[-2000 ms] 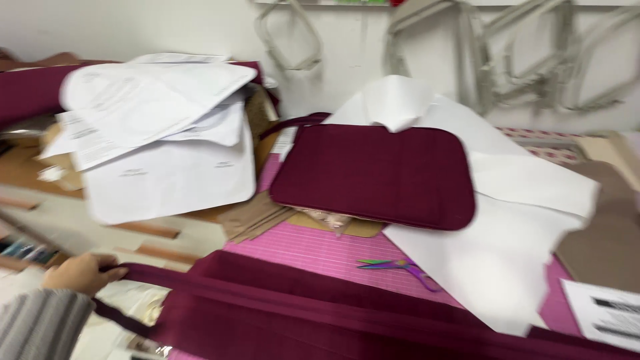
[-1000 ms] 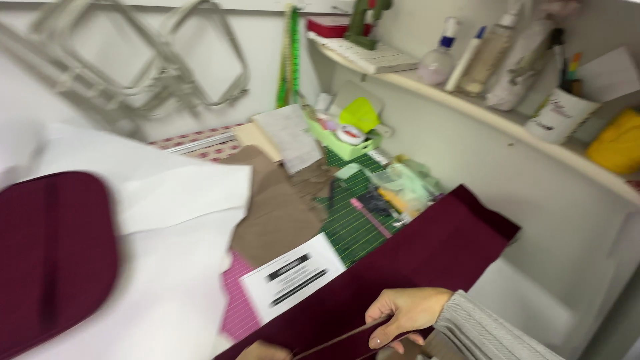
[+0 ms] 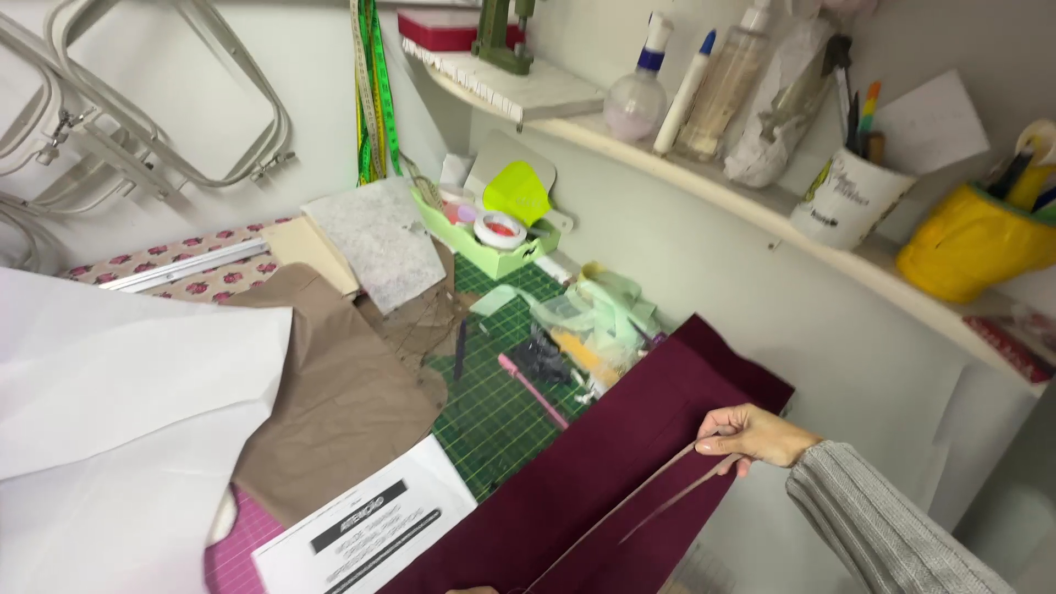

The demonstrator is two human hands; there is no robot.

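A long strip of maroon fabric (image 3: 594, 462) lies slantwise from the bottom edge up toward the wall at right. My right hand (image 3: 747, 437), in a grey ribbed sleeve, pinches a thin light-edged strip (image 3: 631, 495) between thumb and fingers above the maroon fabric. The strip runs down to the lower left, and a second length hangs from the same hand. Only a sliver of my left hand (image 3: 472, 590) shows at the bottom edge, by the strip's lower end; its grip is hidden.
A green cutting mat (image 3: 495, 421) carries a pink tool (image 3: 532, 389) and plastic scraps. Brown fabric (image 3: 338, 396), white pattern paper (image 3: 124, 412) and a printed sheet (image 3: 371, 528) lie at left. Above, a shelf (image 3: 594, 148) holds bottles and a yellow pot (image 3: 973, 239).
The view has swung right from the maroon padded panel and scissors. Since one second ago, my right hand has moved up along the maroon fabric, with the thin strip now stretched from it.
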